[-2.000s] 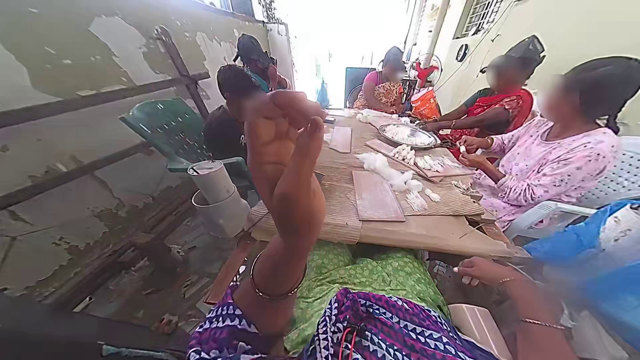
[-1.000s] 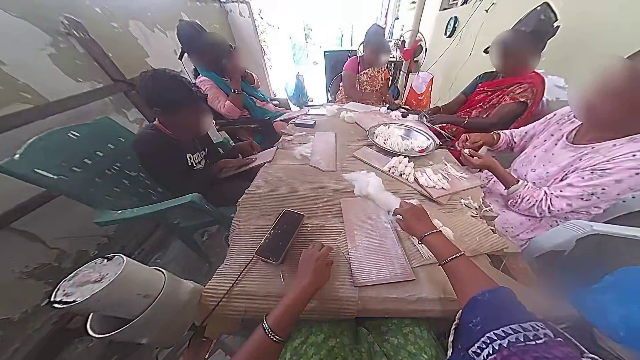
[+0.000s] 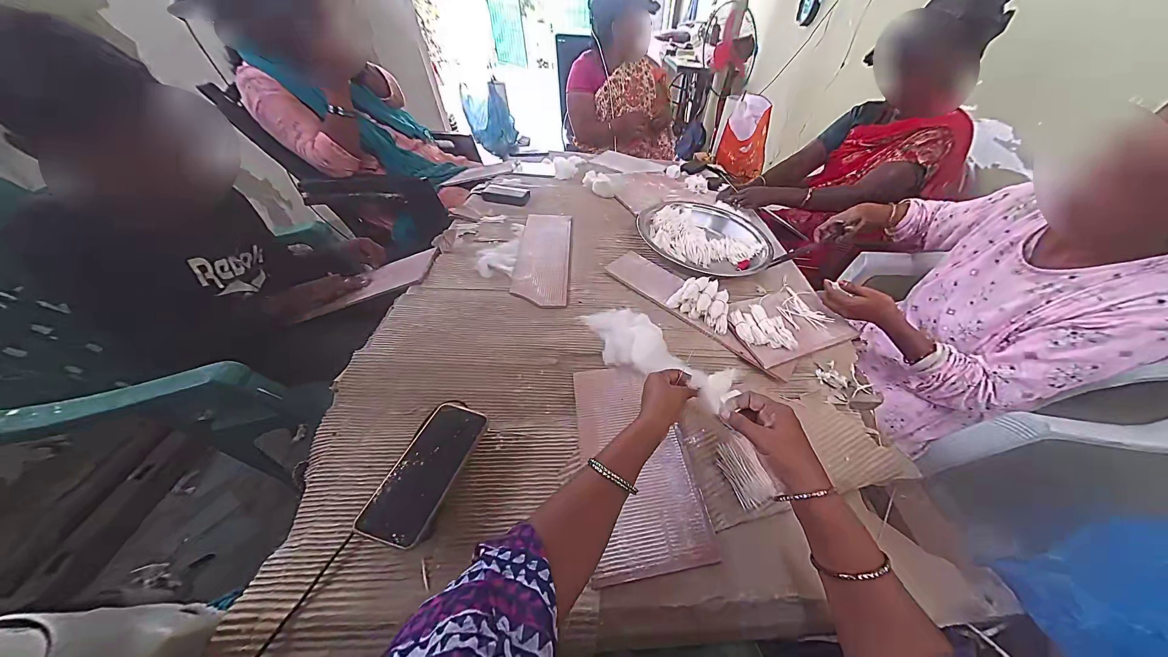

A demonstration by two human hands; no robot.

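A tuft of white cotton wool (image 3: 630,342) lies on the corrugated cardboard just beyond the near board. My left hand (image 3: 666,398) pinches the near end of this cotton. Close at its right, my right hand (image 3: 771,429) has its fingertips on a wisp of the same cotton. Beneath my left forearm lies a ridged, pinkish board (image 3: 652,493). A bundle of thin white cotton wicks (image 3: 746,470) rests beside that board, partly under my right hand.
A smartphone (image 3: 422,476) with a cable lies left of my arms. Beyond are another board (image 3: 542,260), a board with cotton wicks (image 3: 766,326) and a steel plate (image 3: 703,239) of wicks. Several people sit around the cardboard-covered table, one close at the right (image 3: 1049,301).
Two seconds ago one hand was raised before the camera; a second ago my left hand lay near the phone. It has since moved right to the cotton, beside my right hand.
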